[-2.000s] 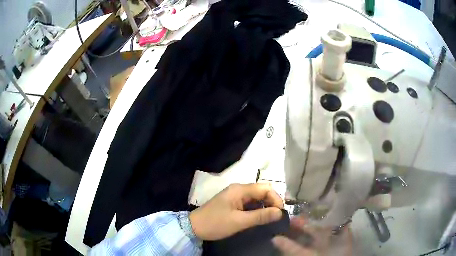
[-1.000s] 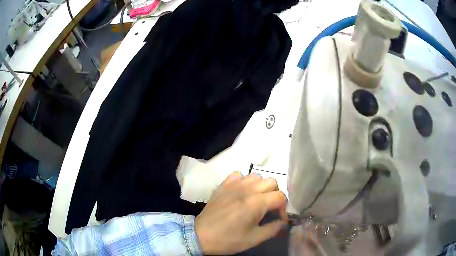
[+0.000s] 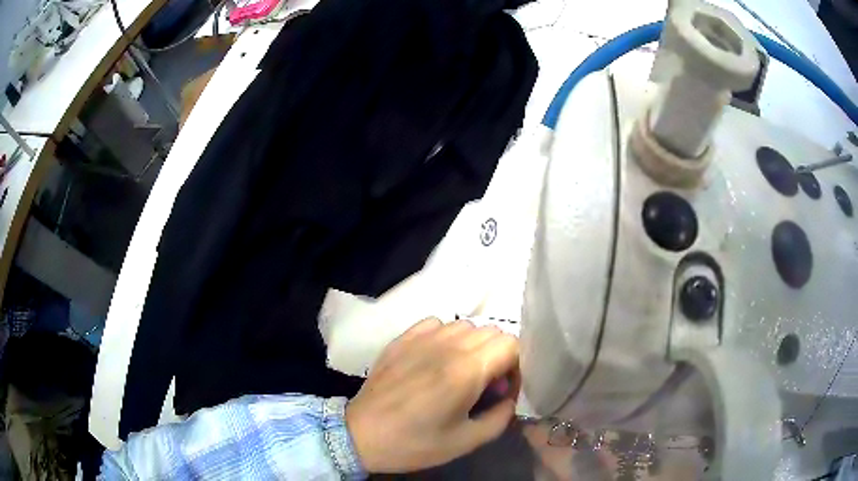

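Note:
A black garment [image 3: 310, 197] lies in a soft mass over the left of the white table. The off-white sewing machine head [image 3: 588, 244] fills the right side. My left hand [image 3: 428, 395], in a checked sleeve, is at the left of the machine's lower end, thumb and fingers curled together at the edge of a dark cut panel [image 3: 489, 462]; the pinch itself is hard to see. My right hand [image 3: 555, 456] shows only as a blurred patch under the head, cut off by the bottom edge. The needle area is blurred.
A blue tube [image 3: 602, 61] curves behind the head. The white table's curved edge [image 3: 132, 291] runs down the left, with a floor gap beyond it. Another table [image 3: 71, 80] and a pink item [image 3: 252, 9] are at the upper left.
The view has moved closer to the machine head, which looks larger. My left hand has turned more knuckles-up beside the head. My right hand is now mostly hidden. The garment lies much as before.

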